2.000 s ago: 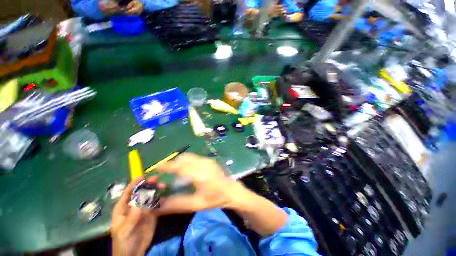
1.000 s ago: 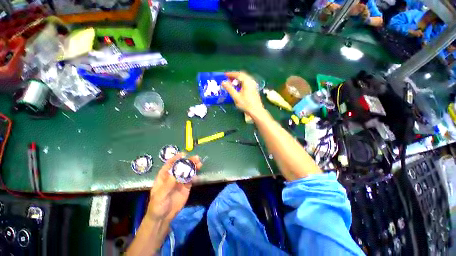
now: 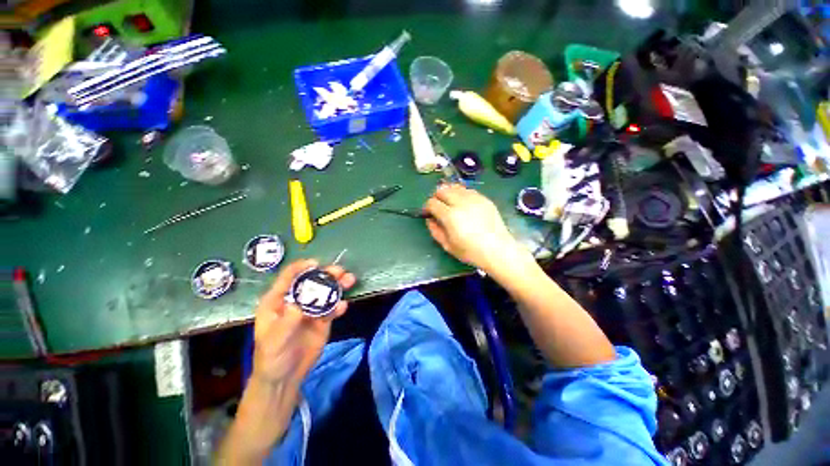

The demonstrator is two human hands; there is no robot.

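My left hand (image 3: pixel 289 332) holds a round module (image 3: pixel 316 291), a dark ring with a pale square inside, face up just off the table's front edge. Two similar modules, one on the left (image 3: pixel 213 278) and one nearer (image 3: pixel 265 253), lie on the green top. My right hand (image 3: pixel 469 226) is low over the table, fingers bent. Its fingertips meet one end of a thin dark tool (image 3: pixel 400 213), perhaps tweezers; whether they grip it is hidden. A yellow-handled screwdriver (image 3: pixel 300 211) and a thin yellow-and-black stick (image 3: pixel 357 205) lie between the hands.
Behind are a blue bin (image 3: pixel 357 125) with white parts and a syringe, a clear cup (image 3: pixel 430 80), a crumpled tissue (image 3: pixel 312 156) and a cream tapered bottle (image 3: pixel 420 141). A light blue bottle (image 3: pixel 544 118) stands right. Black trays (image 3: pixel 673 364) lie lower right; a silvery rod (image 3: pixel 196 211) lies left.
My right hand has moved from the blue bin down to the thin dark tool. A syringe now shows in the bin. My left hand still holds the module; the view has shifted.
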